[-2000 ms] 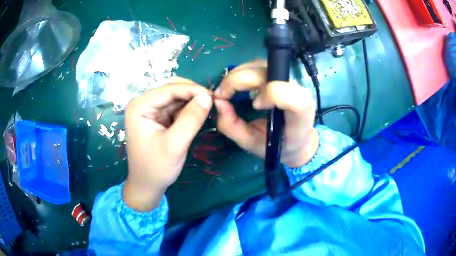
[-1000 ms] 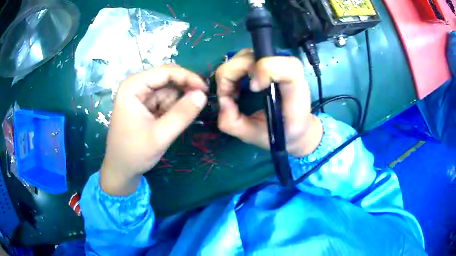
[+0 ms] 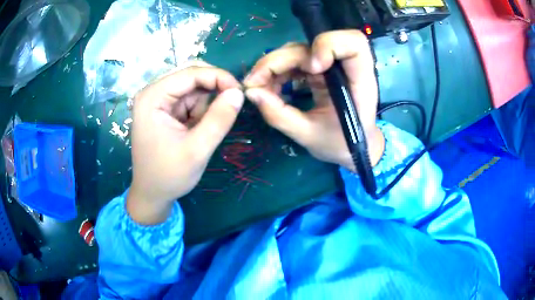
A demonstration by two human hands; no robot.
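My left hand (image 3: pixel 176 132) has thumb and forefinger pinched together, with a tiny part at their tips, too small to identify. My right hand (image 3: pixel 337 96) holds the black soldering iron (image 3: pixel 352 123) between its fingers; its thumb and forefinger tips meet my left fingertips at the tiny part. The iron's front end is cut off by the top edge. Short red lead wires (image 3: pixel 239 159) lie scattered on the green bench below my hands. Something dark blue shows partly behind my right fingers.
A clear plastic bag (image 3: pixel 114 55) with pale bits is at upper left, near a clear cover (image 3: pixel 44 44). A blue bin (image 3: pixel 44 170) and a red-and-white roll (image 3: pixel 87 232) are at left. The black iron stand (image 3: pixel 405 23), the iron's cord and a pink-red mat (image 3: pixel 487 64) are at right.
My hands were apart a second ago and now meet again at the fingertips. The soldering iron's rear end has swung right. The bench view has shifted upward.
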